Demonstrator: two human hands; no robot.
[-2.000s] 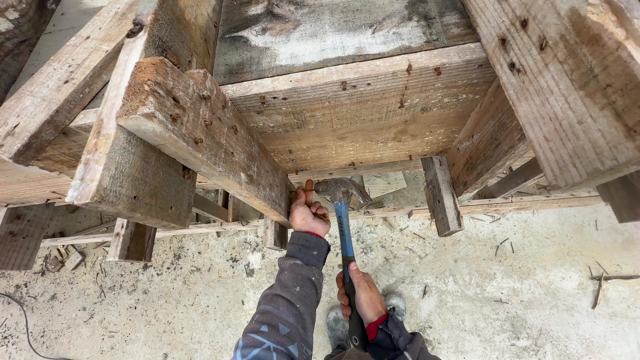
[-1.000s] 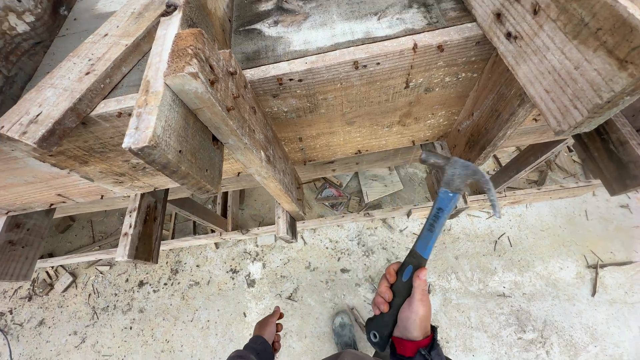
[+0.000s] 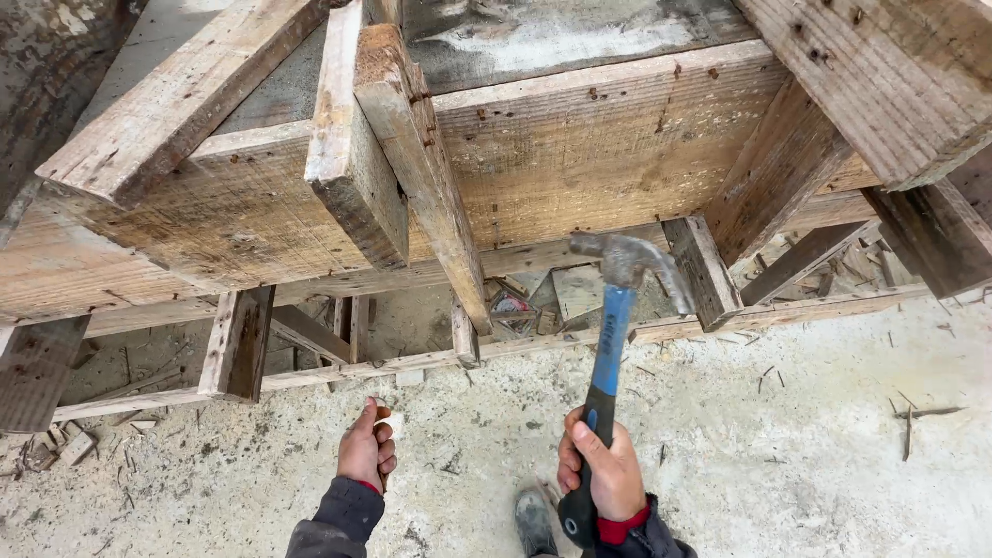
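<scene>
My right hand (image 3: 603, 465) grips the black lower handle of a claw hammer (image 3: 612, 333) with a blue shaft. Its steel head is raised in front of the lower rail, claw to the right. My left hand (image 3: 368, 449) hangs over the concrete floor, its fingers curled and thumb pressed to the index finger; something thin, perhaps a nail, may be between them, too small to tell. Ahead, a slanting wooden brace (image 3: 434, 178) crosses the wide timber plank (image 3: 597, 147), its lower end by a short upright post (image 3: 464, 333). Rusty nail heads dot the timber.
A thick beam (image 3: 891, 85) juts out at the upper right, and a slanted board (image 3: 186, 93) at the upper left. Short wooden posts (image 3: 236, 341) stand along a low rail (image 3: 387, 366). Wood scraps (image 3: 62, 449) and splinters lie on the concrete floor (image 3: 814, 457). A boot (image 3: 535, 519) shows below.
Two seconds ago both hands were up at the brace's lower end, the hammer head beside my left fingers. Both have come away from it. Since one second ago my left hand shows further into view.
</scene>
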